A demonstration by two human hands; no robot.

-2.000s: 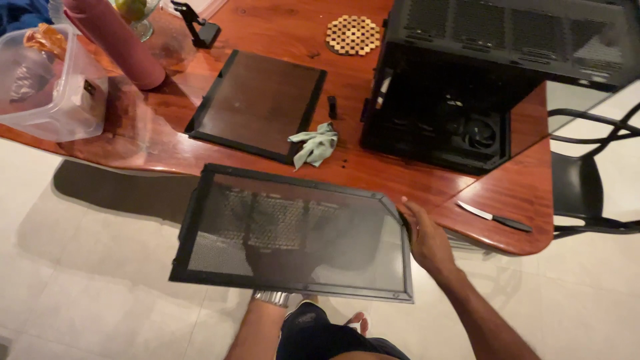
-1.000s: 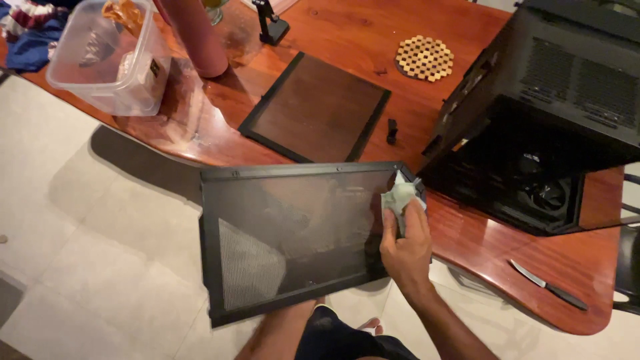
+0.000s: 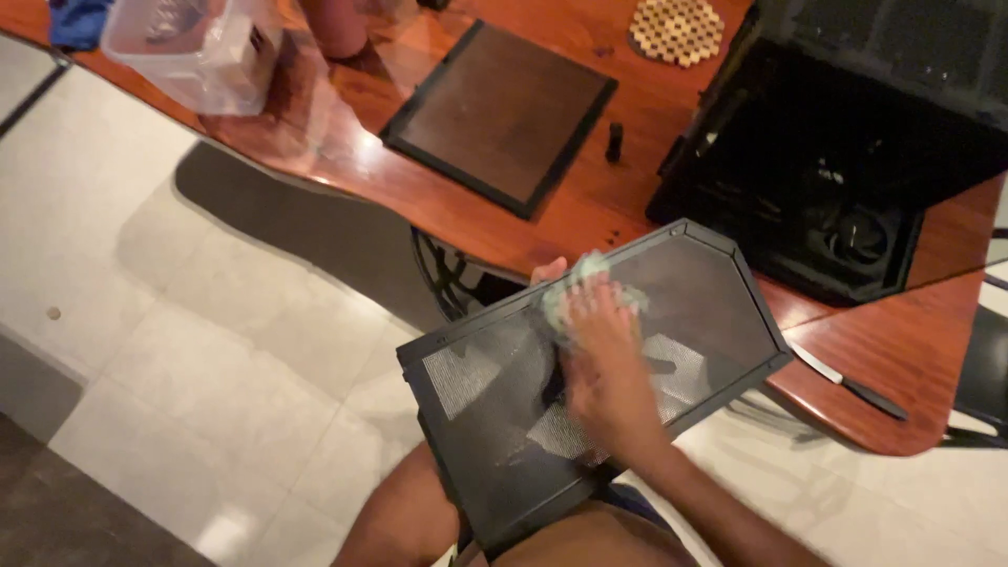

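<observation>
A black-framed mesh panel (image 3: 504, 441) is tilted above my lap, in front of the table. My right hand (image 3: 602, 346) presses a crumpled pale green cloth (image 3: 587, 295) on the panel's face, close to its upper edge. Only the fingertips of my left hand (image 3: 549, 271) show past that same edge, beside the cloth; the rest is hidden behind the panel, which it holds from beneath. On the table lies a second flat, black-edged panel (image 3: 504, 118). The open black computer case (image 3: 811, 165) stands to the right of it, with a round fan inside.
A knife (image 3: 850, 382) with a black handle lies near the right front edge of the wooden table (image 3: 890, 339). A small black part (image 3: 614, 142), a checkered wooden trivet (image 3: 677, 31), a clear plastic tub (image 3: 197, 55) and a pink cylindrical object (image 3: 337, 27) are also on the table.
The held panel has turned to a steeper slant. My right hand and the cloth have moved from its right corner toward the middle of its upper edge. Two seconds ago the cloth lay on the table.
</observation>
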